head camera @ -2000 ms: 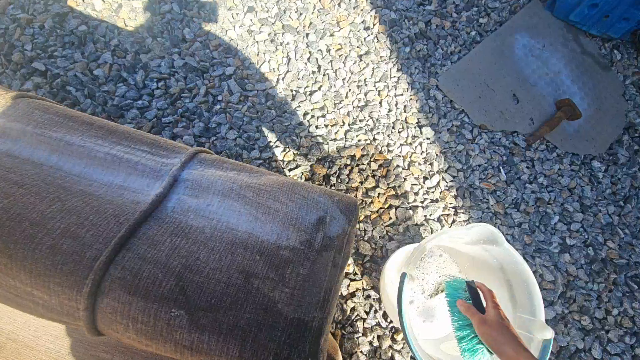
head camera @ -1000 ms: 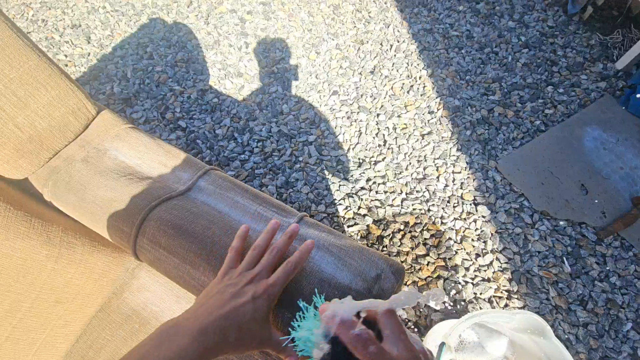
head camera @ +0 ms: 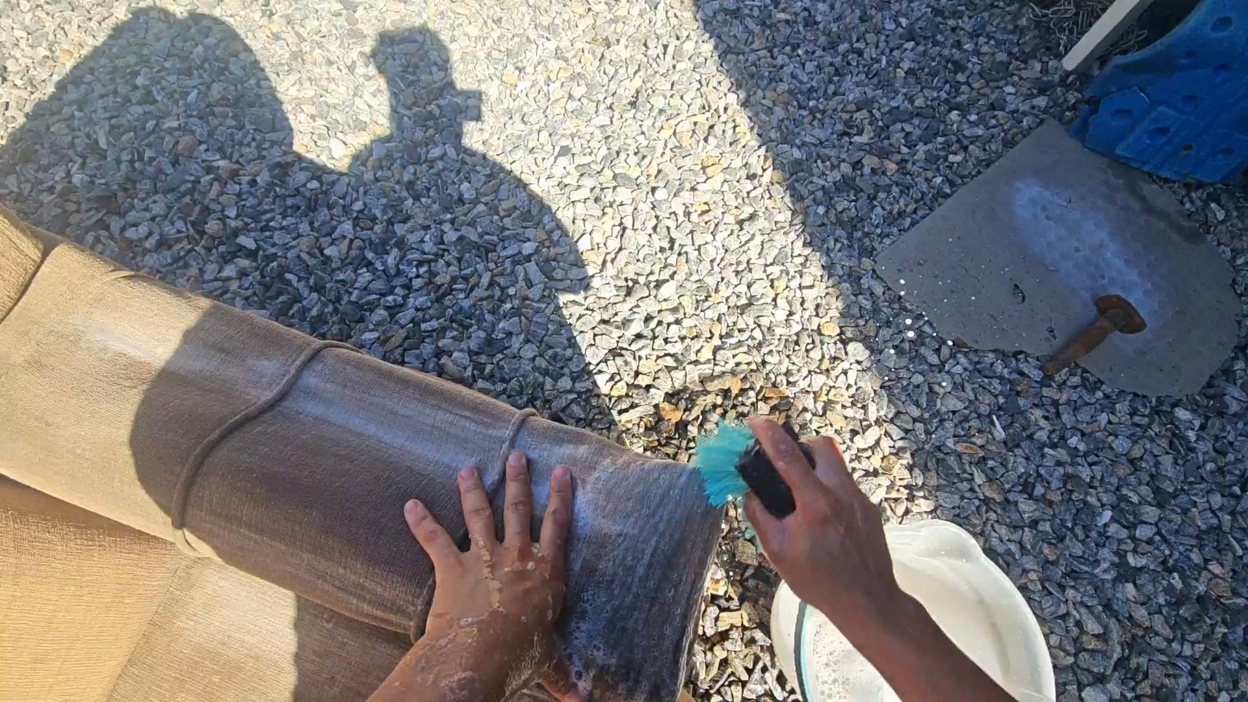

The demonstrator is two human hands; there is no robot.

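My left hand, wet with suds, lies flat with fingers spread on the brown fabric armrest of a piece of upholstered furniture. The armrest's right end is dark and wet, with whitish foam on it. My right hand grips the black back of a scrub brush with turquoise bristles. Those bristles point left, at the upper right corner of the armrest; whether they touch it I cannot tell. Below my right forearm stands a white basin with sudsy water, partly hidden by the arm.
Grey gravel surrounds the furniture. At the right a flat grey slab lies on it, bearing a rusty bolt-like piece. A blue plastic object and a pale bar are at the upper right.
Two seconds ago the brush was in the basin in my right hand; now it is at the armrest's end. My left hand, unseen then, has come onto the armrest.
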